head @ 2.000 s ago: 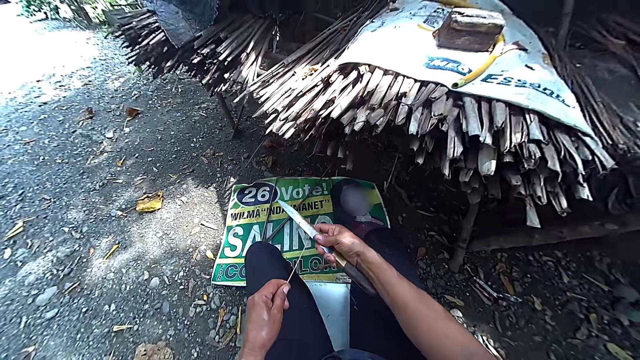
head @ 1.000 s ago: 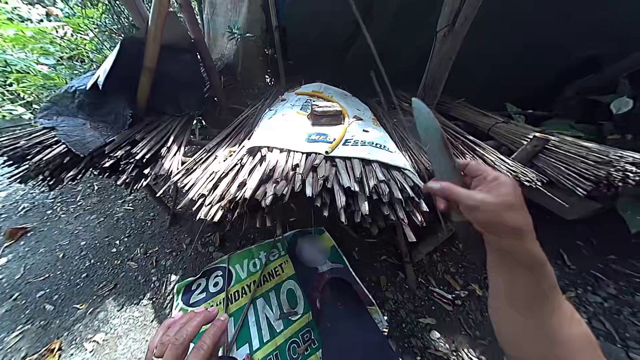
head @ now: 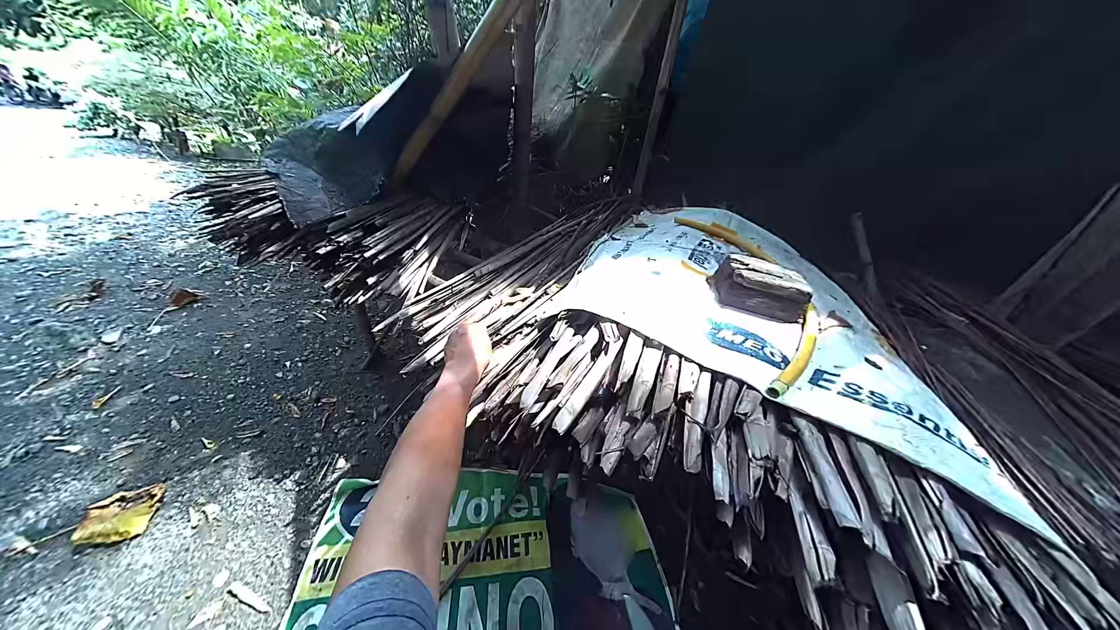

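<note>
My left hand [head: 466,352] reaches forward to the left side of a large pile of dry split stalks [head: 612,394] and touches their ends. Its fingers are partly hidden, so the grip cannot be made out. A white printed sack [head: 647,271] covers the top of the pile, with a wooden block [head: 761,287] and a piece of yellow hose [head: 796,354] on it. Below my forearm lies a green and yellow printed tarpaulin [head: 499,560]. My right hand and the knife are out of view.
A second stalk bundle [head: 394,245] juts out at the left, partly under a dark sheet [head: 324,166]. A bamboo pole [head: 455,87] leans behind it. Gravel ground [head: 236,376] with a yellow leaf [head: 118,514] lies at the left. More thin stalks [head: 1006,359] lie at the right.
My left hand has moved from above the printed tarpaulin forward to the stalk pile. My right hand, raised with the knife a second ago, has left the view. The view has swung left.
</note>
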